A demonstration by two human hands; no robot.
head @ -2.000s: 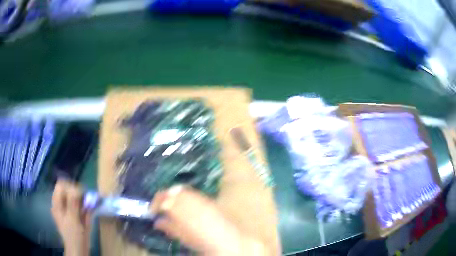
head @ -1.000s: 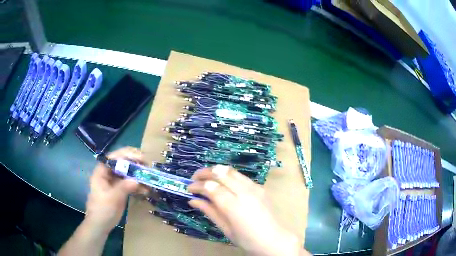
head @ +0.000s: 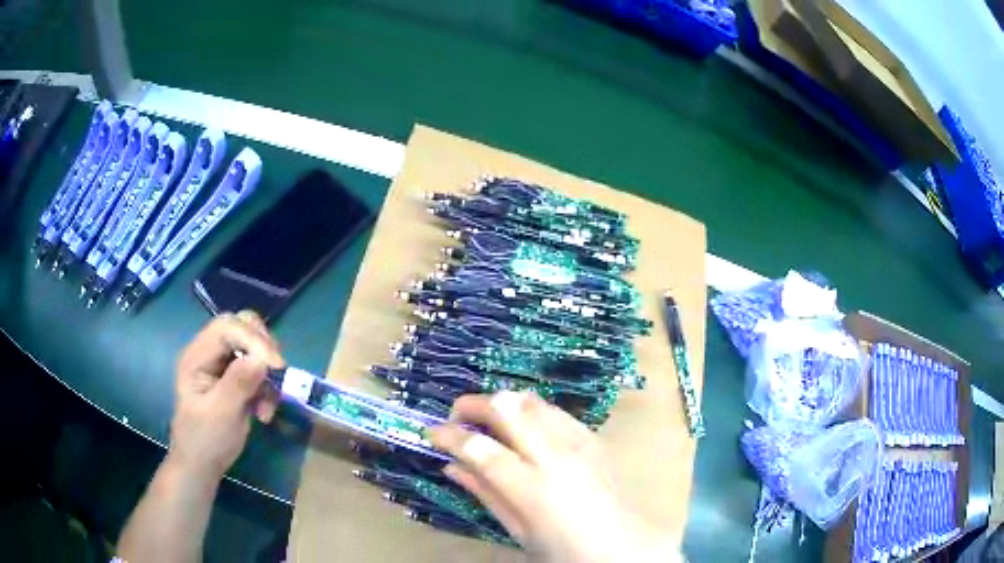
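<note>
A pale lavender housing half [head: 363,418] with a green circuit board lying in it is held between my hands, above the lower part of the cardboard sheet [head: 650,484]. My left hand [head: 229,379] pinches its dark tip end at the left. My right hand [head: 517,456] grips the right end, and its fingers cover that end. Below and behind it, many circuit board assemblies [head: 528,286] with dark wires lie piled in rows on the cardboard. A separate board assembly [head: 683,363] lies apart at the right of the pile.
A black smartphone [head: 286,242] lies left of the cardboard. Filled housings [head: 143,203] stand in a row beyond it. Plastic bags of parts [head: 804,374] and a shell tray [head: 848,539] are at the right. Blue bins [head: 683,24] and an open carton [head: 859,77] are at the upper right.
The view has shifted, so bench items sit a little further right and lower. My left hand's fingers have moved onto the tip end of the housing. My right hand keeps its hold.
</note>
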